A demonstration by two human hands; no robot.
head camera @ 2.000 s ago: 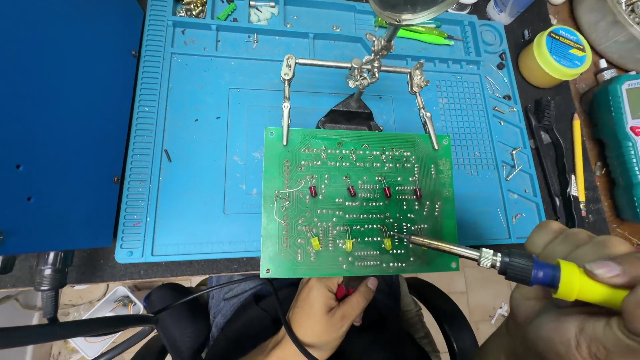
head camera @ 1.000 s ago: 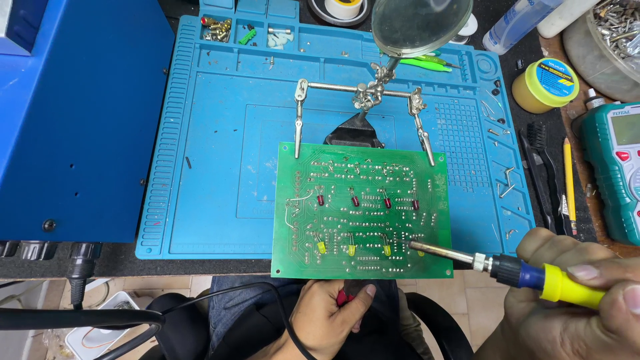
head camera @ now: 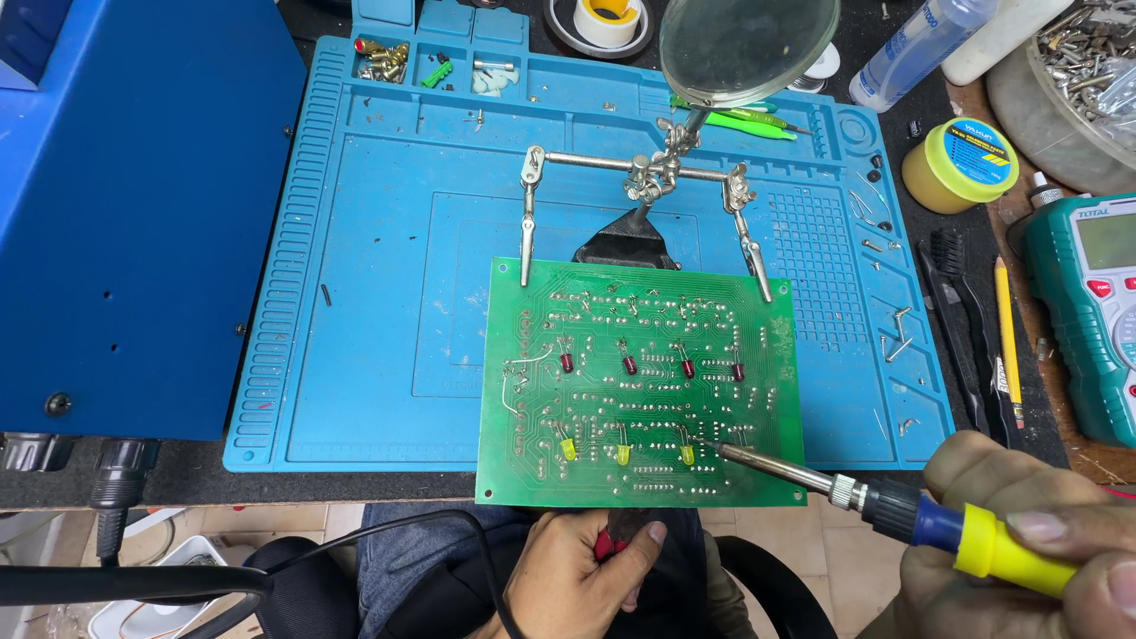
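Observation:
A green circuit board [head camera: 603, 390] hangs from the two alligator clips of a helping-hands stand [head camera: 652, 173], solder side in view, with a row of red LEDs [head camera: 629, 365] above a row of yellow LEDs [head camera: 624, 455]. My right hand [head camera: 1029, 532] grips the yellow and blue handle of a soldering iron [head camera: 790, 470]; its tip is at the board, just right of the third yellow LED, though contact cannot be told. Below the board's lower edge, my left hand [head camera: 581, 572] holds a red-handled tool [head camera: 612, 541] whose dark head is partly hidden.
A magnifier lens [head camera: 745, 44] stands over the blue silicone mat [head camera: 373, 293]. A blue metal box [head camera: 133, 222] fills the left. To the right lie soldering paste [head camera: 960, 165], black brushes [head camera: 963, 311], a pencil [head camera: 1008, 337] and a multimeter [head camera: 1087, 302]. A black cable [head camera: 417, 517] crosses my lap.
The iron's tip stays at the lower right part of the board, shifting slightly among the points by the yellow LEDs. My left hand stays below the board with the red-handled tool.

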